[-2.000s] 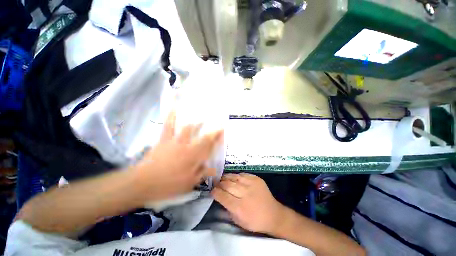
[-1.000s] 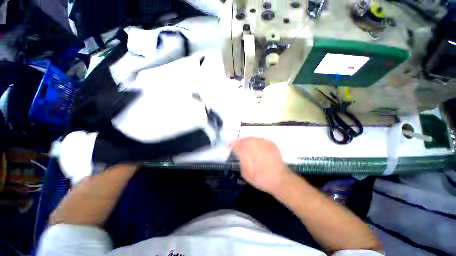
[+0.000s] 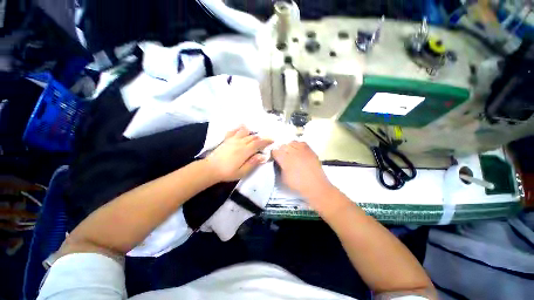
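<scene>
A white and black garment piece (image 3: 170,111) lies on the table left of the sewing machine (image 3: 328,64) and hangs over the front edge. My left hand (image 3: 237,155) lies on the white cloth, fingers towards the machine. My right hand (image 3: 297,165) is beside it, its fingertips on the cloth edge just in front of the presser foot (image 3: 300,119). The fingertips of both hands nearly meet. A small white flap with a black band (image 3: 247,202) hangs below my hands. Whether the cloth is under the foot cannot be made out.
Black-handled scissors (image 3: 393,167) lie on the machine bed with a small yellow tool (image 3: 398,133) beside them. A white tape roll (image 3: 466,174) is at the table's right end. Striped cloth (image 3: 468,258) is at lower right. A blue crate (image 3: 52,117) stands at left.
My left hand has come from the far left onto the cloth near the machine. My right hand has moved slightly towards the presser foot. The black part of the garment now spreads left of my hands.
</scene>
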